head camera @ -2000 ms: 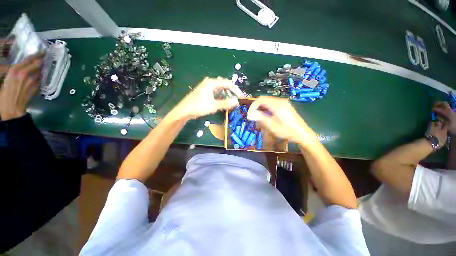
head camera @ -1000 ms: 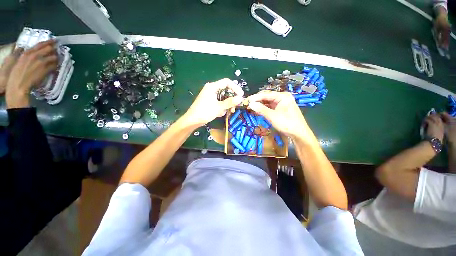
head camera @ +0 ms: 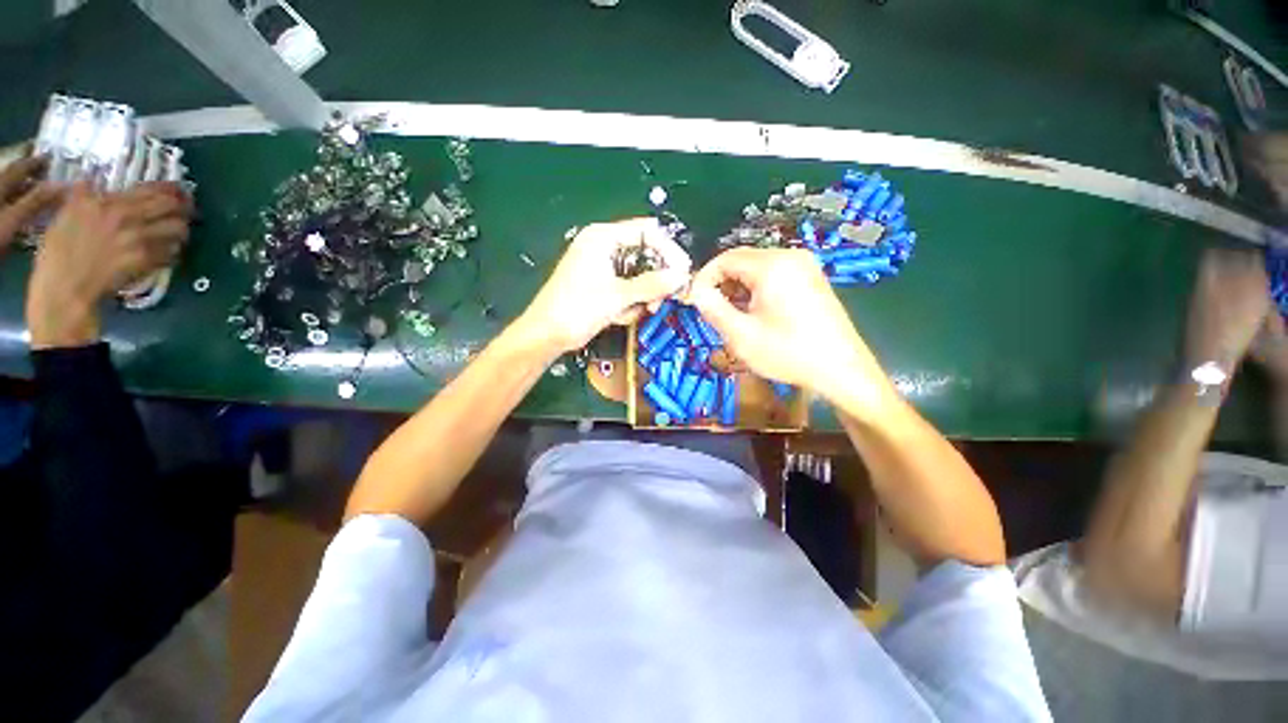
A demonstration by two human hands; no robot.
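Observation:
My left hand [head camera: 610,287] and my right hand [head camera: 770,308] meet fingertip to fingertip above the back edge of the parts box [head camera: 791,410]. My left hand is curled around several small dark and silvery wired circuit boards [head camera: 639,259]. A tiny piece is pinched where the fingertips meet; it is too small to identify. My right fingers are bent, with something thin and dark, perhaps a lead wire, near them. Blue battery cells [head camera: 684,379] with some red wire lie loose in the box. Battery-and-board assemblies [head camera: 862,233] are heaped right of the box.
A tangled pile of circuit boards [head camera: 353,240] lies left. White housings [head camera: 92,134] are stacked far left by another person's hands [head camera: 106,247]. Another housing [head camera: 794,50] lies beyond the white rail [head camera: 593,130]. Another person's arm [head camera: 1172,424] is at right.
My hands came together over the box's back edge, and my fingertips still meet there. The housing beyond the rail shifted right. The right-hand person's arm moved and is blurred; the left-hand person's hands are on the stack.

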